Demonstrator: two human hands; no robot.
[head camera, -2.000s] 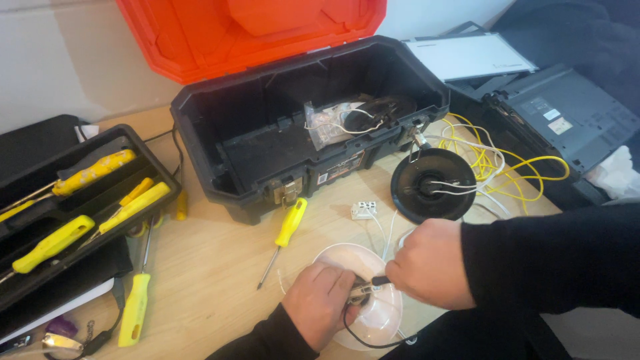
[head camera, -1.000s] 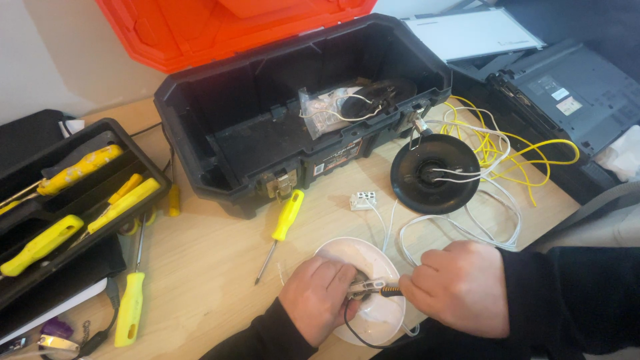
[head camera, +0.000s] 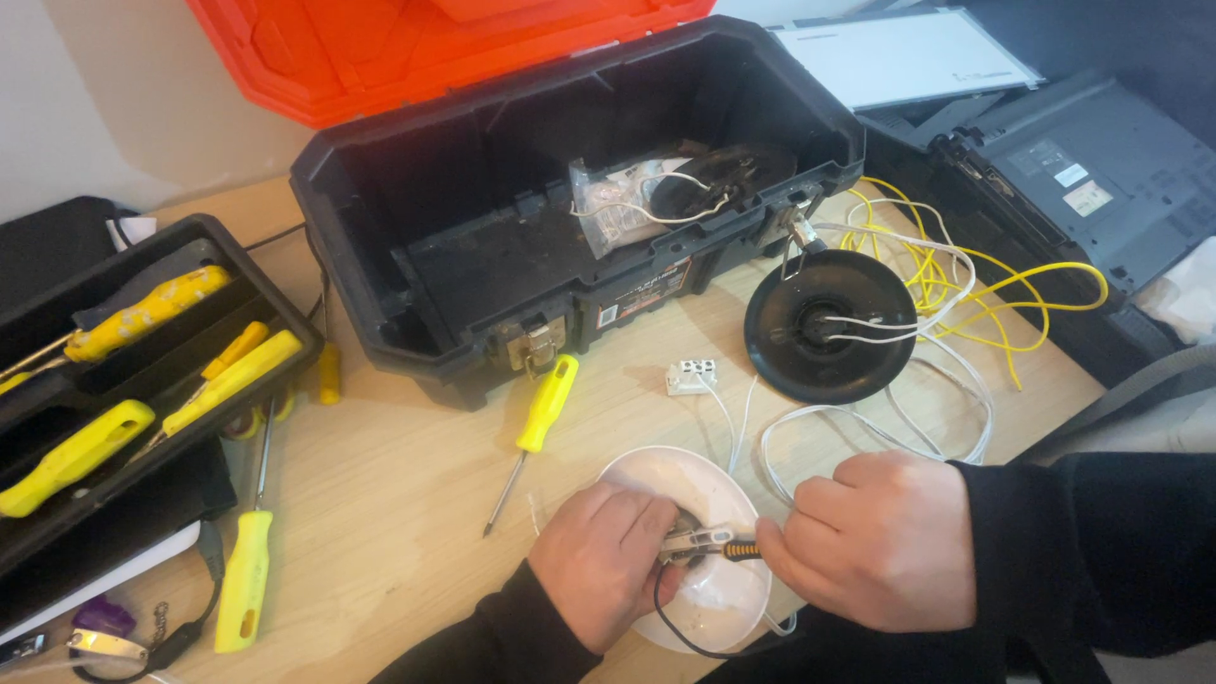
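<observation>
My right hand (head camera: 879, 546) is closed around the black-and-orange handle of a metal hand tool, seemingly pliers (head camera: 708, 543). The jaws reach to the centre of a round white plastic dish-shaped fixture (head camera: 722, 603), beside my left fingertips. My left hand (head camera: 603, 560) grips something at that centre, mostly hidden by the fingers. A thin black cable (head camera: 670, 622) loops down from there. Behind the dish lie a white terminal block (head camera: 692, 377) with white wires and a black round base (head camera: 831, 328) with a white cord. A yellow-handled screwdriver (head camera: 543, 408) lies left of them.
A black toolbox (head camera: 446, 337) with its red lid raised stands behind, holding a plastic bag (head camera: 613, 204) and a dark round part. At left are a black tray (head camera: 309, 347) of yellow-handled tools and another screwdriver (head camera: 245, 579). Yellow cable (head camera: 1054, 271) and a laptop (head camera: 1092, 180) are at right.
My right hand has shifted slightly to the right, and more of the pliers' handle shows than two seconds ago. My left hand stays at the centre of the white dish.
</observation>
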